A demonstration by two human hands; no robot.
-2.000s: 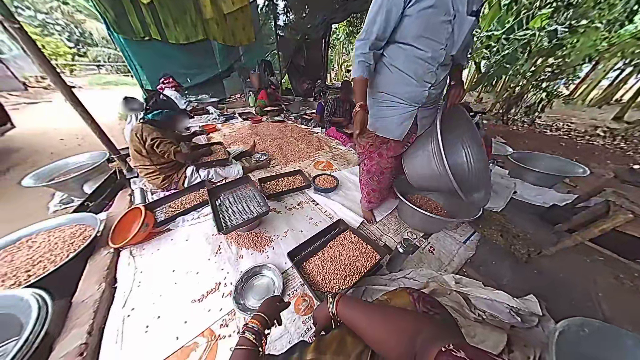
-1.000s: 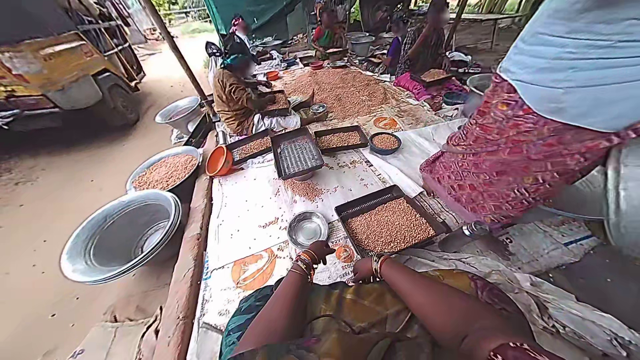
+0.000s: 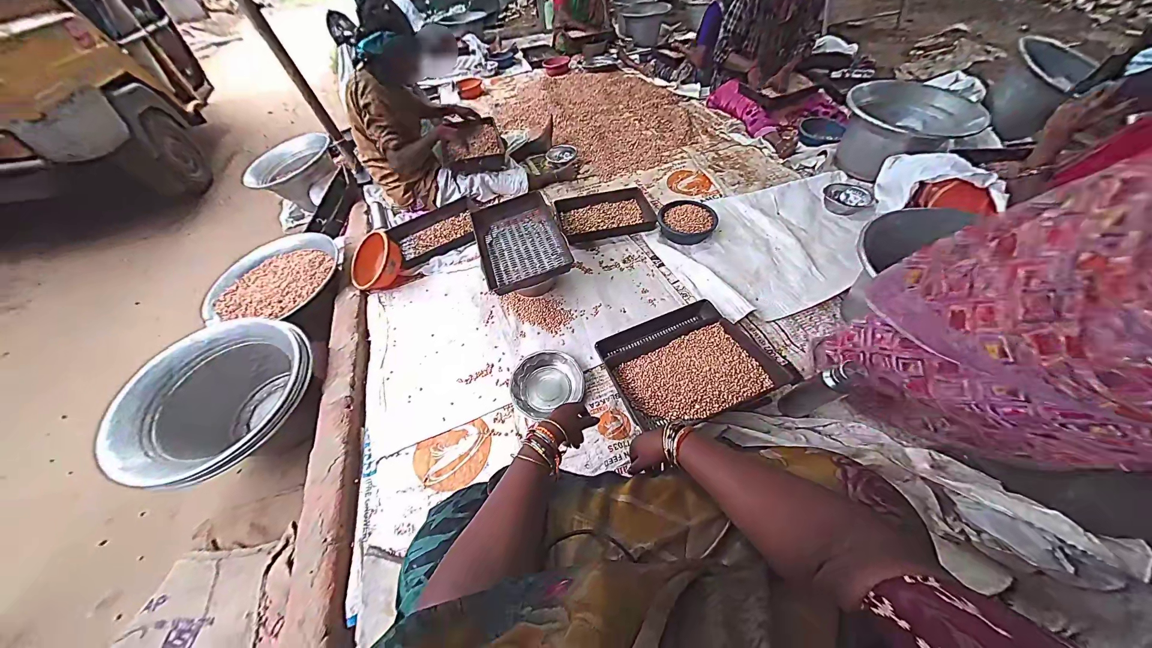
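My left hand (image 3: 571, 425), with bangles on its wrist, is at the near edge of a round steel bowl (image 3: 547, 383); whether its fingers grip anything cannot be told. My right hand (image 3: 646, 451) is low, beside the near left corner of a black plastic tray (image 3: 615, 346). Its fingers look bent, and what they touch is hard to see. Reddish-brown nuts or beans (image 3: 693, 371) cover much of this tray. Beyond the bowl lies a small heap of the same (image 3: 540, 311), by a black slotted tray (image 3: 524, 241) that is raised on something.
Nested metal basins (image 3: 202, 405) and a filled basin (image 3: 274, 281) stand left of the low ledge (image 3: 331, 450). An orange bowl (image 3: 375, 261) lies tilted beside trays. A person in patterned pink cloth (image 3: 1008, 333) is close on the right. Another seated person (image 3: 391, 126) holds a tray.
The nearby person on the right, upright two seconds ago, is now lower and bent. The view has swung right and back between frames. My hands remain near the bowl and tray.
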